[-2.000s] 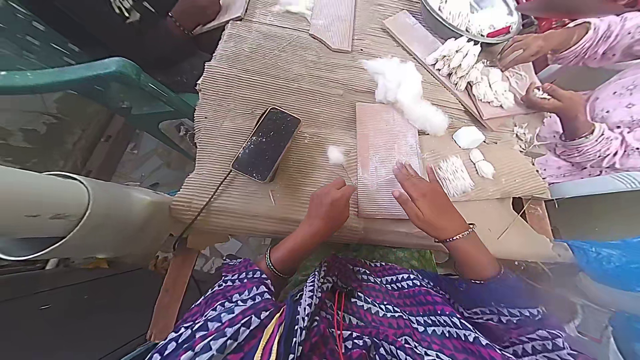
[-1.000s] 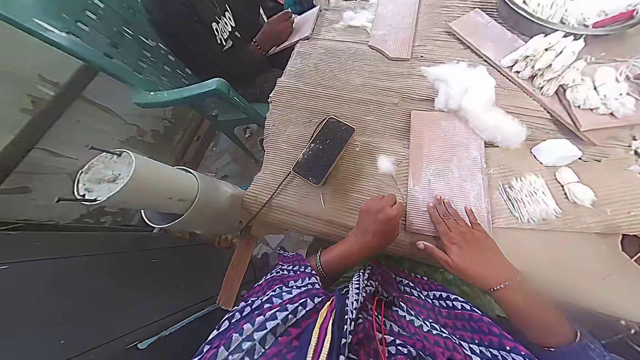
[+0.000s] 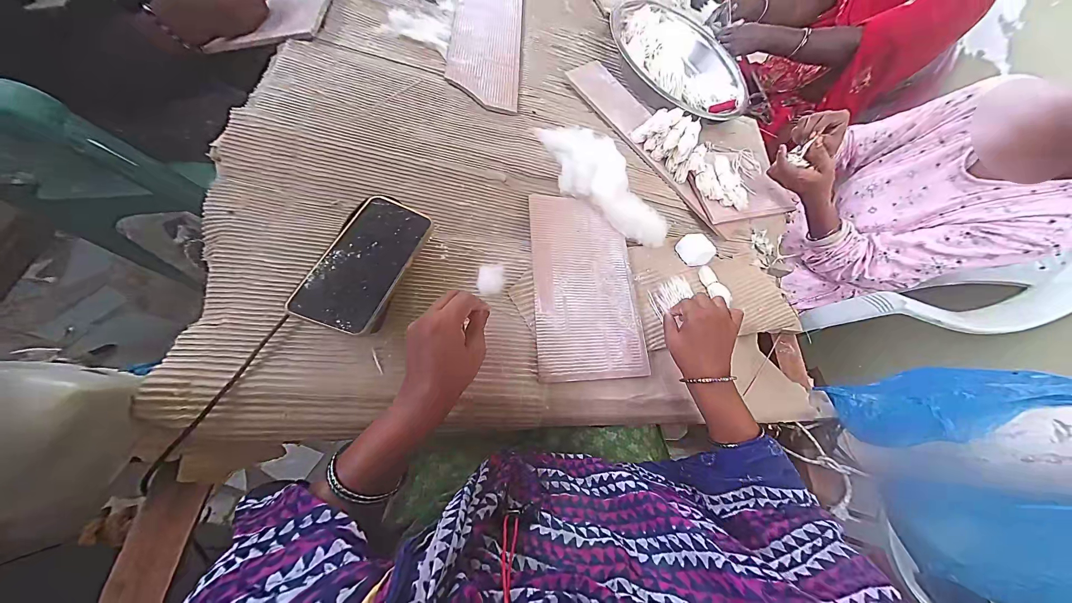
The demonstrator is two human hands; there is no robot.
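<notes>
My left hand [image 3: 445,352] rests on the corrugated cardboard, its fingers curled beside a small tuft of cotton [image 3: 491,279]; whether it holds anything is hidden. My right hand [image 3: 705,335] is at a pile of thin white cotton wicks [image 3: 670,293], fingertips bent down at its edge; I cannot tell if a wick is between them. Between my hands lies a ribbed, white-dusted board [image 3: 586,293]. Loose cotton wool [image 3: 599,180] touches its far edge. A white block [image 3: 695,249] and a small white bundle [image 3: 713,285] lie just beyond my right hand.
A phone [image 3: 360,264] with a cable lies at left on the corrugated cardboard [image 3: 276,167]. Bundled wicks [image 3: 708,167] and a steel tray [image 3: 620,42] stand at back right. Co-workers' hands [image 3: 811,155] work at the right. Another ribbed board [image 3: 486,59] lies at the far side.
My right hand has left the ribbed board and moved right to the wick pile. My left hand stays left of the board, near the cotton tuft. The view has shifted.
</notes>
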